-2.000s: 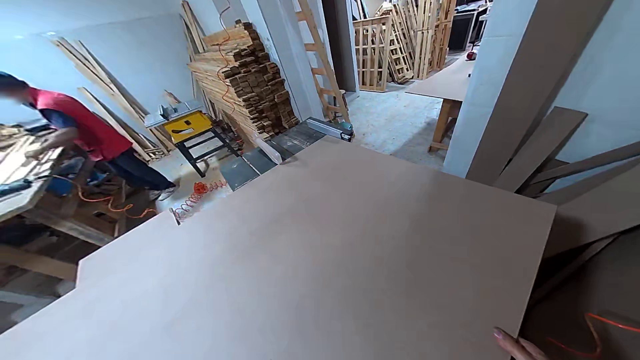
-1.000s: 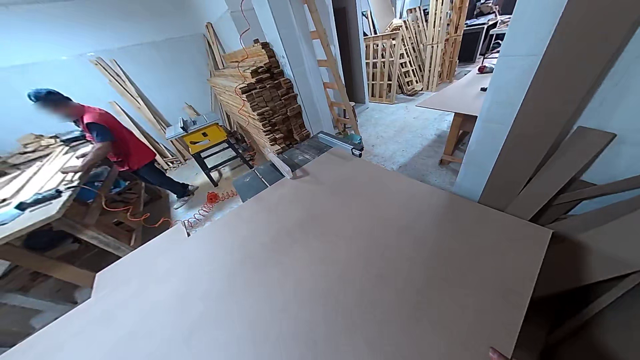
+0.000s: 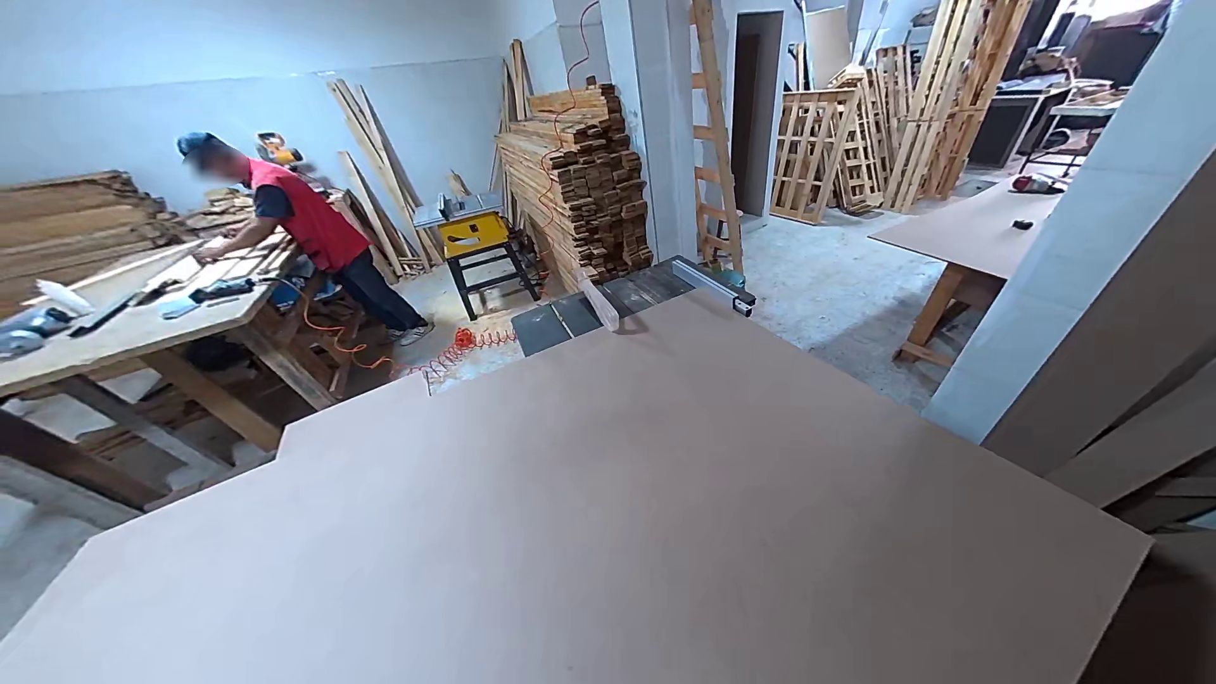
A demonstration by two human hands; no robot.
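Observation:
A large flat wood-fibre panel [image 3: 608,513] fills the lower half of the head view. Its far edge lies over a table saw with a dark top [image 3: 556,323]. A clear blade guard [image 3: 599,306] stands at that edge, and the saw's metal fence [image 3: 708,285] runs just to the right of it. Neither my left hand nor my right hand shows, so what they hold or touch is hidden.
A person in a red vest [image 3: 318,218] bends over a workbench [image 3: 142,347] with power tools at the left. Beyond stand a yellow table saw [image 3: 475,233], stacked boards [image 3: 589,180] and a wooden ladder [image 3: 712,142]. A coiled orange hose [image 3: 465,342] lies on the floor.
My right hand, seen at the panel's right edge in both earlier frames, has gone out of view. The view has turned somewhat left.

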